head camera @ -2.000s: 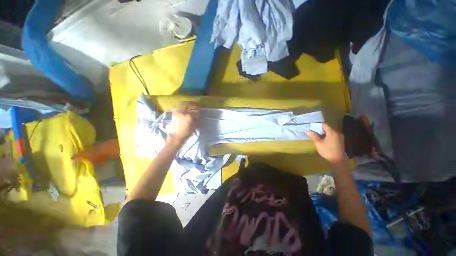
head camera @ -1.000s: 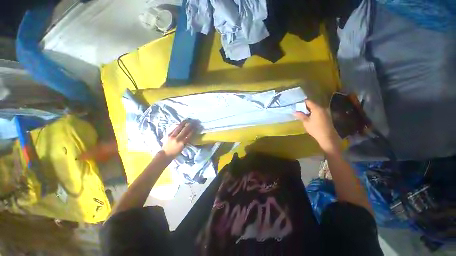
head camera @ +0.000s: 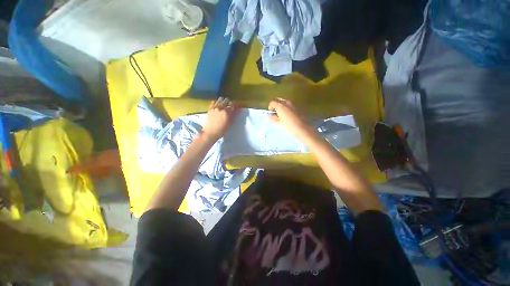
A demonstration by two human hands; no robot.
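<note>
A pale blue garment (head camera: 251,134) lies on the narrow yellow sleeve board (head camera: 263,162), its long strip flat to the right and its bulk crumpled at the left, hanging over the near side. My left hand (head camera: 221,114) holds the strip's far edge near the crumpled part. My right hand (head camera: 284,110) pinches the same far edge a little farther right. The fingertips are partly hidden by the hands. The strip's cuff-like end lies flat beyond my right forearm. The iron (head camera: 388,146) rests at the right edge, touched by neither hand.
The yellow pressing pad (head camera: 126,128) lies under the work. A blue bar (head camera: 212,67), pale blue garments (head camera: 277,33) and dark cloth (head camera: 349,28) lie at the far side. A grey bundle (head camera: 464,111) stands right, a thin cord loop (head camera: 140,75) far left.
My right hand has moved left from the strip's right end to its far edge. My left hand has moved from the near side up to the far edge. The strip lies flatter.
</note>
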